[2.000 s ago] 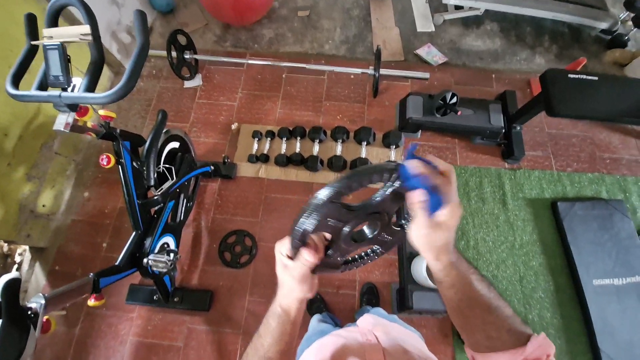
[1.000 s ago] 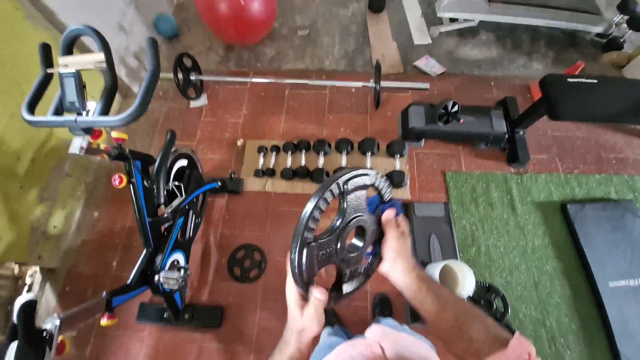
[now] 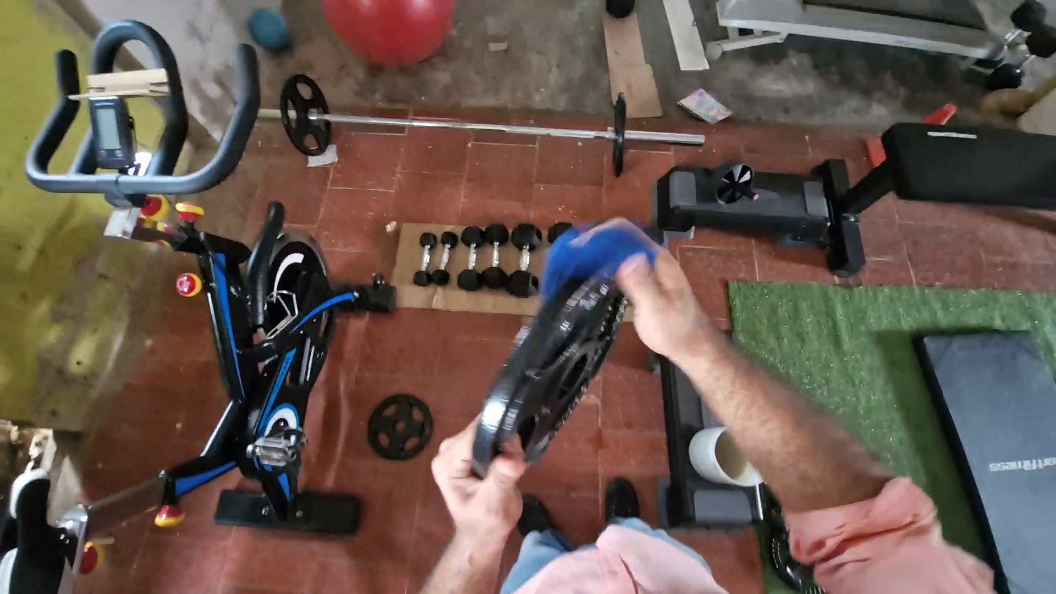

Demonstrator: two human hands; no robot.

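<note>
A large black weight plate [image 3: 549, 371] is held up tilted, nearly edge-on, in front of my body. My left hand [image 3: 483, 478] grips its lower left rim, the thumb over the near face. At the upper edge my right hand [image 3: 652, 289] holds a blue cloth [image 3: 590, 252] against the rim; the cloth is blurred and hides part of the fingers. Below and to the left, a smaller black plate [image 3: 400, 426] lies flat on the red tiles. Behind the held plate, a row of black dumbbells [image 3: 495, 256] rests on cardboard [image 3: 412, 293], partly hidden.
An exercise bike [image 3: 280, 355] stands at left. A barbell [image 3: 462, 124] with plates lies across the floor beyond the dumbbells. At right are a black bench [image 3: 973, 165], green turf [image 3: 808, 355] and a dark mat [image 3: 990, 421]. A white cup-shaped container [image 3: 718, 456] sits beside my right forearm.
The held plate has turned from showing its broad face to nearly edge-on. My right hand and the blue cloth have moved up to its top edge.
</note>
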